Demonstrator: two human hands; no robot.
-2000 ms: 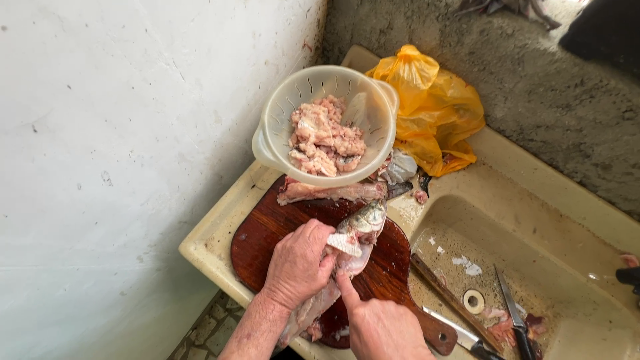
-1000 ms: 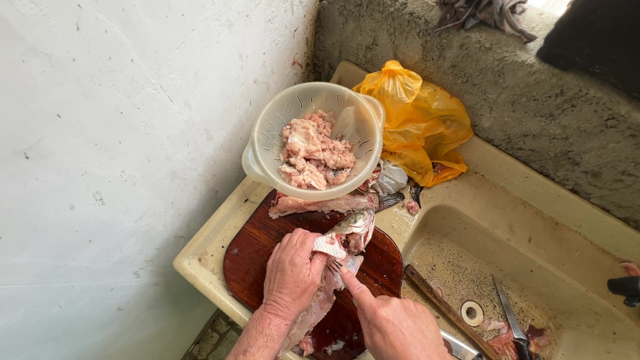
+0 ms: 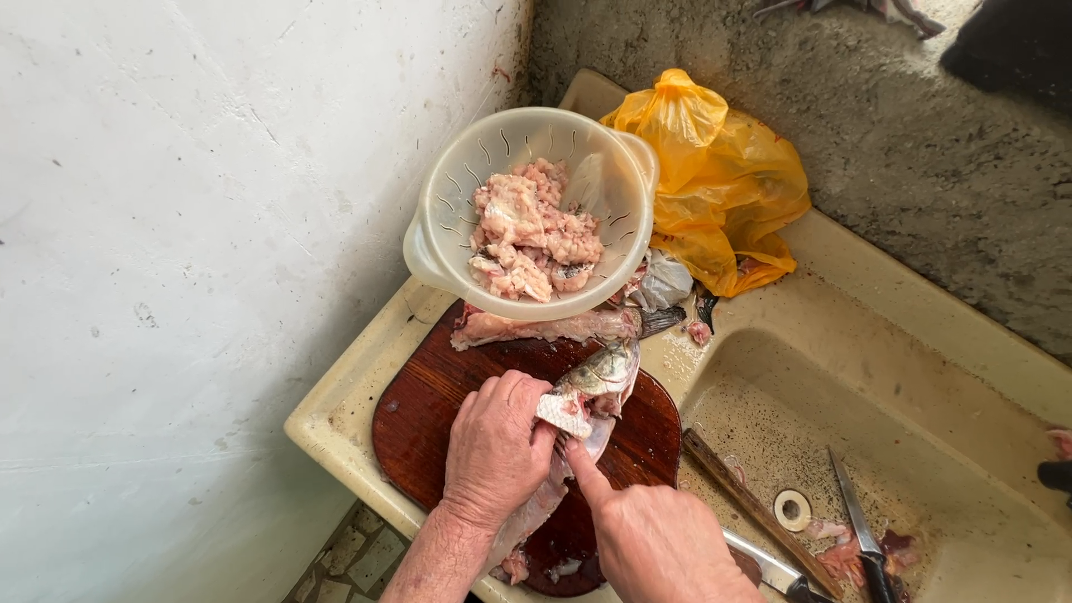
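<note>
A partly cut fish [image 3: 601, 375] lies on a dark wooden cutting board [image 3: 414, 419], its head toward the back. My left hand [image 3: 498, 440] grips a scaly flap of skin [image 3: 565, 413] just below the fish's head. The index finger of my right hand [image 3: 662, 536] points at the flesh beside that flap; the other fingers are curled, and whether they hold something is hidden. At the board's back edge lies a stripped fish piece with its tail [image 3: 553, 327]. Above it a translucent plastic colander [image 3: 624, 180] holds pale pink fish flesh [image 3: 532, 230].
A yellow plastic bag [image 3: 724, 184] sits behind the colander, against the rough wall. In the stone-like sink [image 3: 888, 394] at the right lie a knife with a black handle [image 3: 858, 511] and some scraps. A wooden stick [image 3: 754, 507] and another blade [image 3: 766, 565] lie beside the board.
Both hands stay at the fish with much the same hold. My left hand has shifted only slightly around the flap. The view has moved a little.
</note>
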